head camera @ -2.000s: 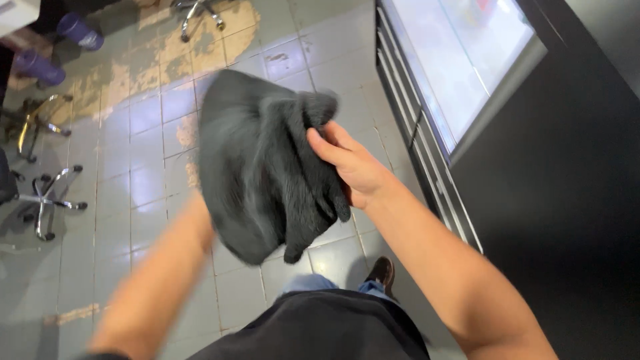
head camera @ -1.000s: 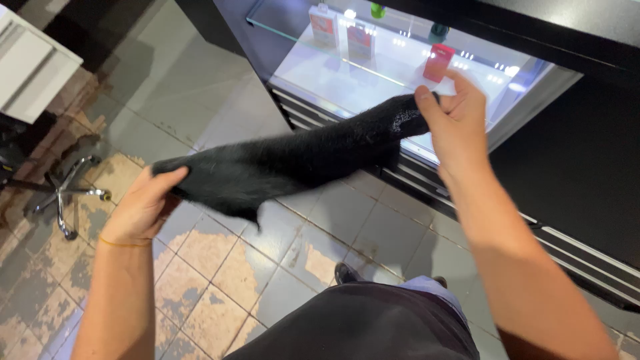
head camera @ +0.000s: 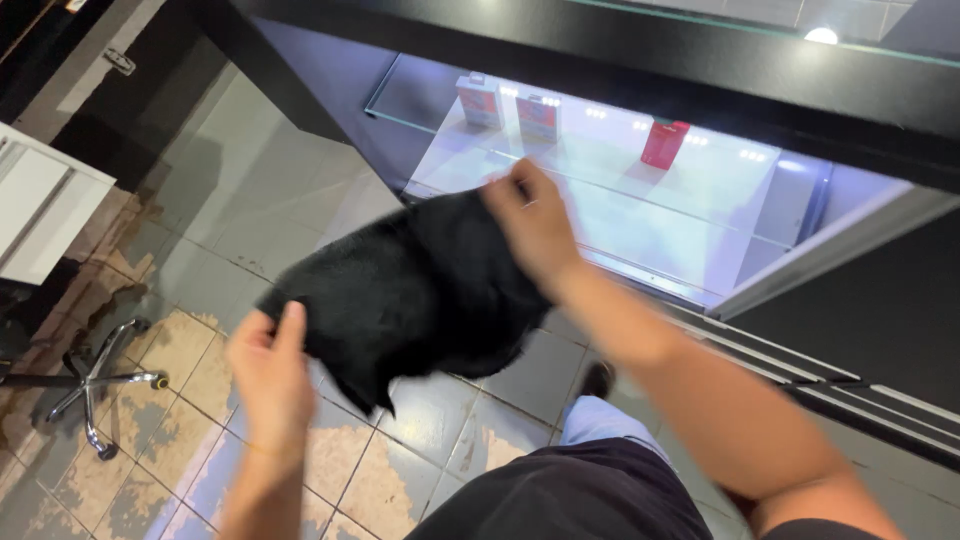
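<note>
A black cloth [head camera: 420, 285] hangs in the air between my two hands, above the tiled floor and in front of a lit display case. My left hand [head camera: 274, 367] pinches its left corner between thumb and fingers. At the cloth's upper right edge, my right hand [head camera: 536, 225] grips it with bent fingers, a little blurred. The cloth's lower edge droops, with a pointed fold hanging near the middle.
The display case [head camera: 645, 217] has a glass shelf [head camera: 409, 120], small boxes [head camera: 480, 101] and a red box [head camera: 664, 144] inside. A black counter edge [head camera: 600, 67] runs above it. At left are a chair's wheeled base [head camera: 88, 381] and white furniture [head camera: 45, 202].
The cloth was bunched up two seconds ago, then stretched long and narrow between my hands; now it hangs wider and looser. The view has turned toward the display case.
</note>
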